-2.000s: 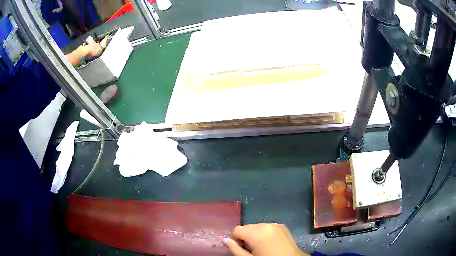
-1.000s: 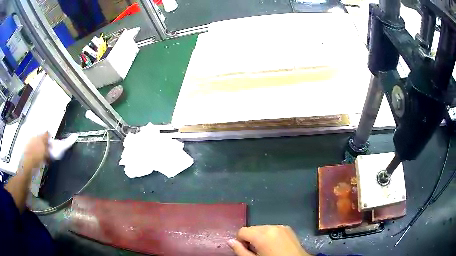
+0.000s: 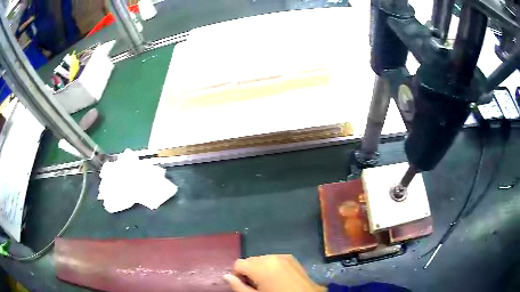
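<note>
My right hand (image 3: 276, 272) rests at the right end of the long dark red board (image 3: 148, 261), with fingers curled on its edge. I cannot tell whether it grips anything. My left hand is not in view. The arbor press (image 3: 439, 108) stands to the right. Its cream pressing block (image 3: 396, 197) sits over the reddish-brown fixture blocks (image 3: 346, 219), which have orange patches. No lamp shows under the block.
A crumpled white cloth (image 3: 134, 182) lies behind the board. A greenish hose (image 3: 77, 211) curves at left. Cardboard sheets (image 3: 256, 140) lie behind the bench edge. A tool box (image 3: 85, 80) stands beyond the metal post (image 3: 45, 102). Black cables (image 3: 470, 199) lie right of the press.
The view has swung right, showing more beyond the press. My left hand, seen at far left with a white piece a second ago, is out of view. My right hand stays at the board's end.
</note>
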